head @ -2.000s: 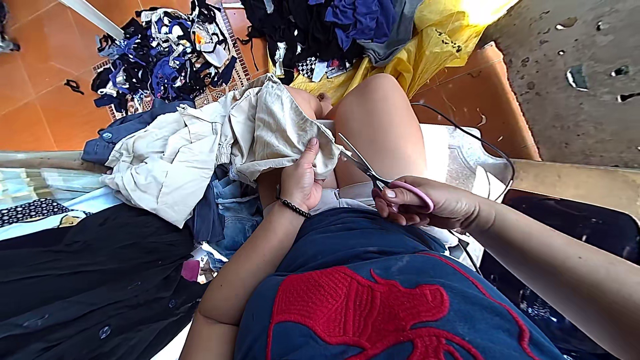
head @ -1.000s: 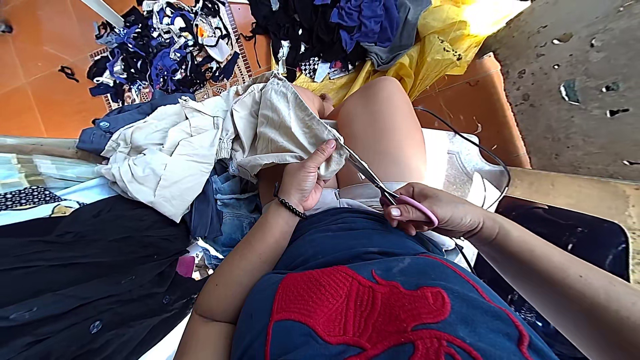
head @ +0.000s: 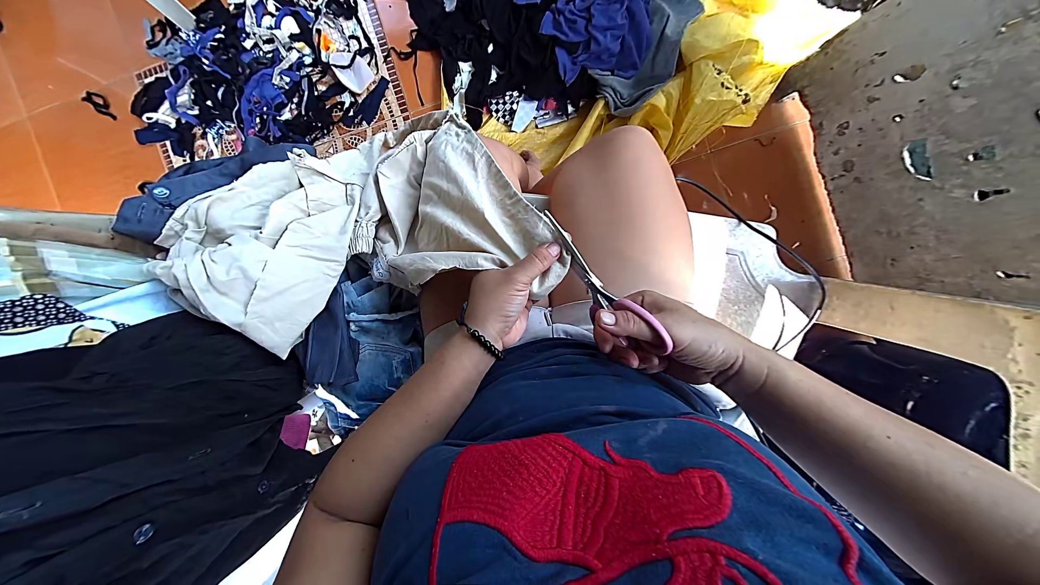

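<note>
A cream cloth garment (head: pixel 455 203) with an elastic gathered part lies across my lap and off to the left. My left hand (head: pixel 512 301), with a black bead bracelet at the wrist, pinches its right edge, thumb on top. Just right of it, my right hand (head: pixel 658 333) grips pink-handled scissors (head: pixel 587 280). The blades point up and left along the garment's edge, close to my left thumb; whether they are cutting cloth cannot be told. Blue denim (head: pixel 378 349) lies under the garment, partly hidden.
A black buttoned garment (head: pixel 138 439) spreads at lower left. Fabric scraps (head: pixel 268 81) pile on the tiled floor; dark and blue cloths (head: pixel 601 36) lie on yellow plastic sheeting (head: pixel 707 89). A black cable (head: pixel 756 231) curves at right, near a dark seat (head: pixel 910 390).
The scissor blades, apart two seconds ago, look closer together now. My right hand has moved slightly toward the cream garment's edge. My left hand keeps its pinch.
</note>
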